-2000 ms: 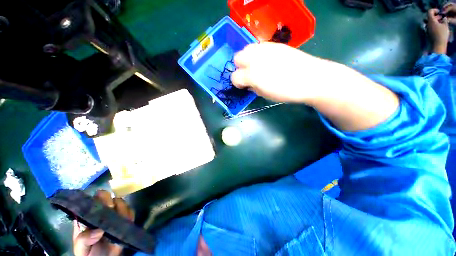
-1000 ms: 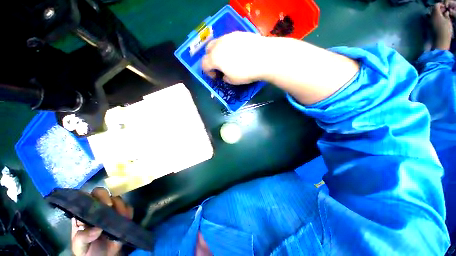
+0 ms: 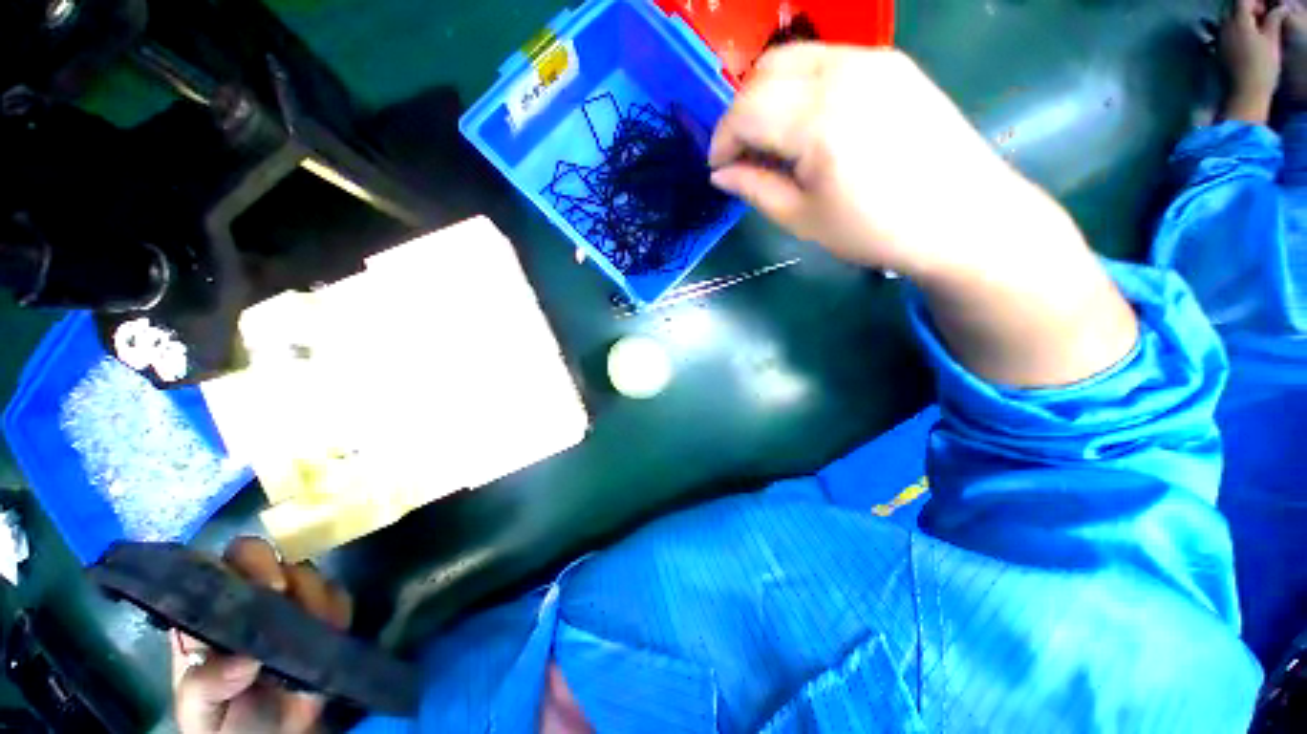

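My left hand (image 3: pixel 215 688) holds a black housing (image 3: pixel 251 624) edge-on at the lower left, fingers behind it and thumb below. My right hand (image 3: pixel 803 151) is over the right edge of the blue parts bin (image 3: pixel 519 161), with thumb and fingertips pinched together. Whether a part is between the fingertips cannot be told. Thin black tangled parts (image 3: pixel 645 187) lie in that bin. The thick cream-white fixture (image 3: pixel 430 387) lies between the two hands, with no housing seen on it.
A blue bin of small white parts (image 3: pixel 136 452) stands left, beside crumpled white tissue (image 3: pixel 151 349). The black press (image 3: pixel 129 158) is upper left. A pale disc (image 3: pixel 639 367) and slim metal tweezers (image 3: pixel 717 287) lie near the right bin. A red bin (image 3: pixel 860 20) is behind. Another person's hands (image 3: pixel 1254 58) show upper right.
My right hand has come out of the blue bin of black parts and moved right to its edge. My left hand still holds the housing. The view has shifted slightly.
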